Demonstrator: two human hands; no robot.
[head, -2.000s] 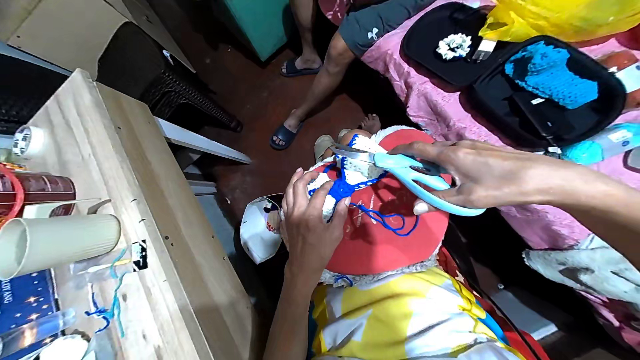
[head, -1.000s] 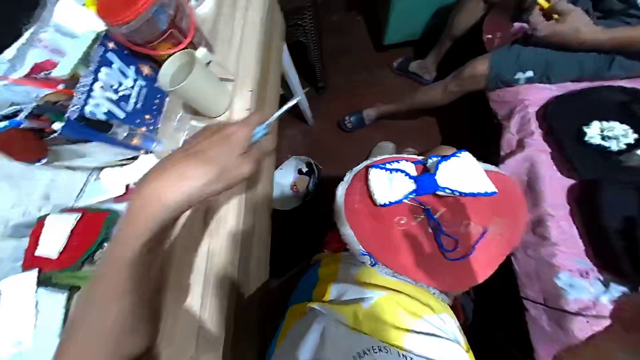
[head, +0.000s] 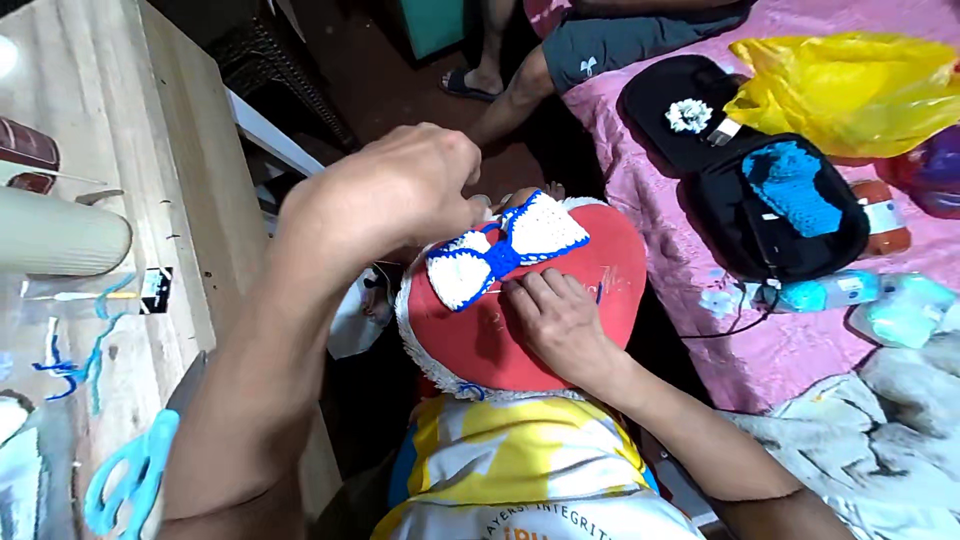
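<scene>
A white crocheted bow with blue edging (head: 502,256) lies on a red heart-shaped piece (head: 465,341) with a fuzzy white border, over my lap. My left hand (head: 397,184) hovers above the bow's left half, fingers curled downward; its fingertips are partly hidden. My right hand (head: 551,315) rests on the heart just below the bow's blue centre, fingers bunched beside a thin pale strand or needle; what they hold is unclear. A bit of blue yarn (head: 599,292) shows to its right. Light-blue-handled scissors (head: 131,480) lie on the wooden table at left.
The wooden table (head: 184,120) holds a pale cup (head: 64,232) and yarn scraps (head: 71,367). On the pink cloth (head: 645,225) are an open black case (head: 780,217) with blue crochet, a yellow plastic bag (head: 847,90) and yarn balls (head: 904,307). Another person's leg (head: 525,82) is beyond.
The scissors, in my right hand two seconds ago and in my left a second ago, now lie on the table. My left hand has come back over the bow, and my right hand is on the heart.
</scene>
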